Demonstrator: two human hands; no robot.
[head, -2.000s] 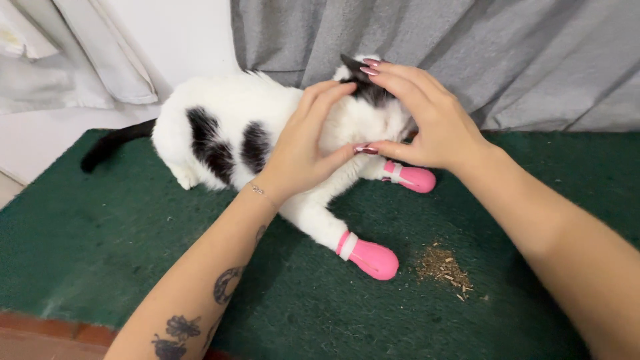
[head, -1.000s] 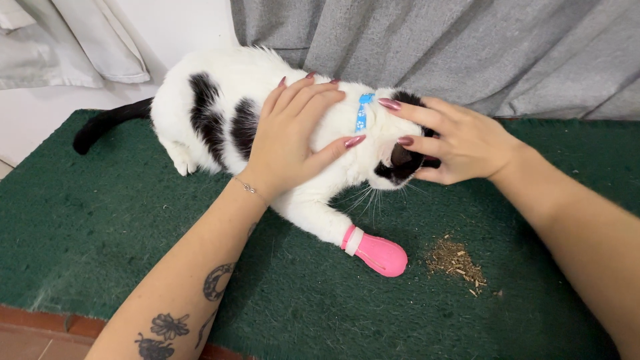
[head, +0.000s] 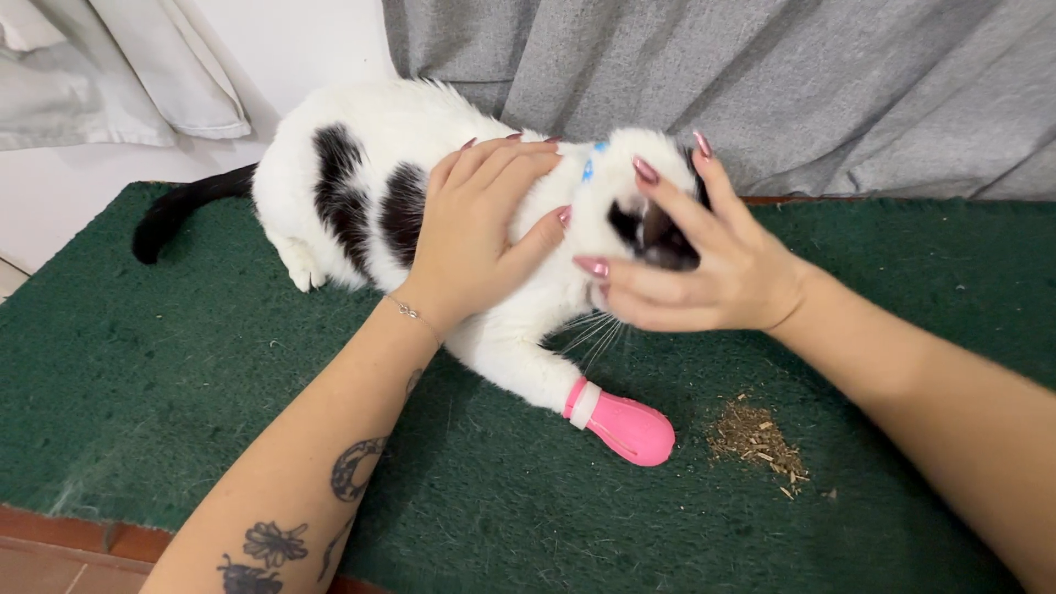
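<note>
A black and white cat [head: 371, 124] lies on a green carpet-like mat, its black tail stretched out at the left. My left hand [head: 487, 223] rests spread on the cat's shoulder and upper back. My right hand [head: 701, 256] is around the cat's head with its fingers apart, the fingertips touching the fur near the ear and cheek; the face is hidden. A blue patterned collar [head: 588, 169] shows partly at the neck. One front paw wears a pink silicone boot [head: 631, 427] with a pale strap. The other front paw is hidden.
A small heap of dried brown plant bits [head: 755, 437] lies on the green mat [head: 198, 388], right of the boot. A grey curtain [head: 742, 74] hangs behind the mat, with pale cloth [head: 115, 74] at the upper left. Terracotta tiles edge the mat at the lower left.
Two seconds ago both hands were around the cat's head and two pink boots showed. My left hand has since moved onto its shoulder. The cat's head has turned, and the collar has come into sight.
</note>
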